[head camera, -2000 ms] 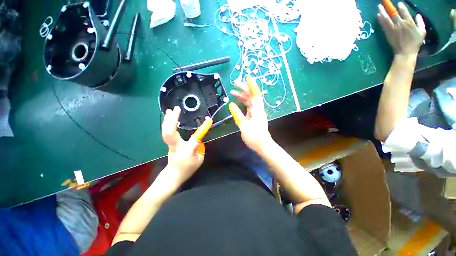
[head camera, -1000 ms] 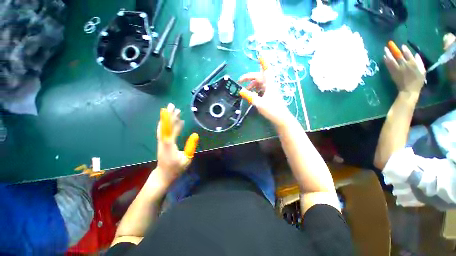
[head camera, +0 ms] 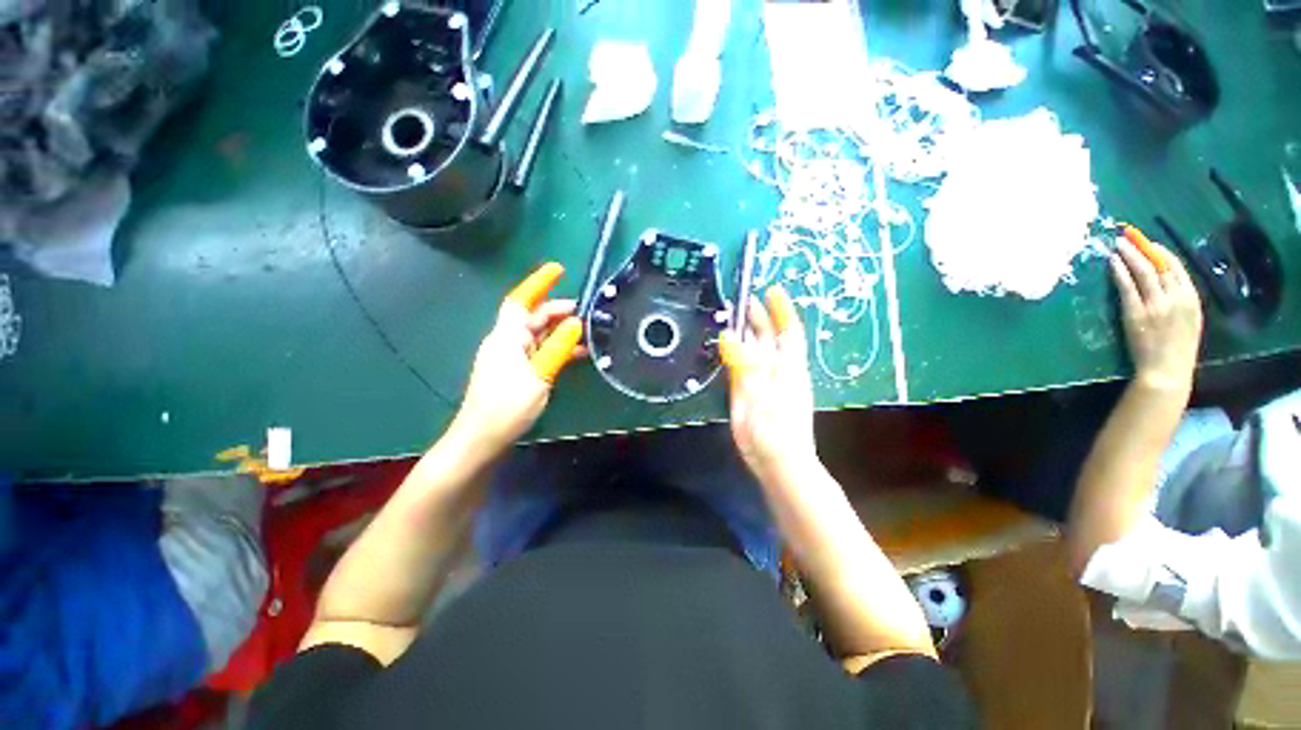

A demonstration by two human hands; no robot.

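Observation:
A round black housing lies open side up on the green bench near its front edge, with a pale-ringed centre hole and small white dots on its rim. One black rod arm stands out at its left side and another at its right. My left hand holds the housing's left side at the rod's base, with orange finger cots on the thumb and a finger. My right hand holds the right side, its orange-covered thumb at the rim. The fingertips under the housing are partly hidden.
A large black housing with rods stands upper left. Tangled white cords and a dense white bundle lie to the right. A white bottle is behind. Another person's hand is at the right. A cardboard box sits below the bench.
The housing has turned so its flatter side faces away from me, with a rod on each side. My left hand has come back to it; my right hand has moved to its right side.

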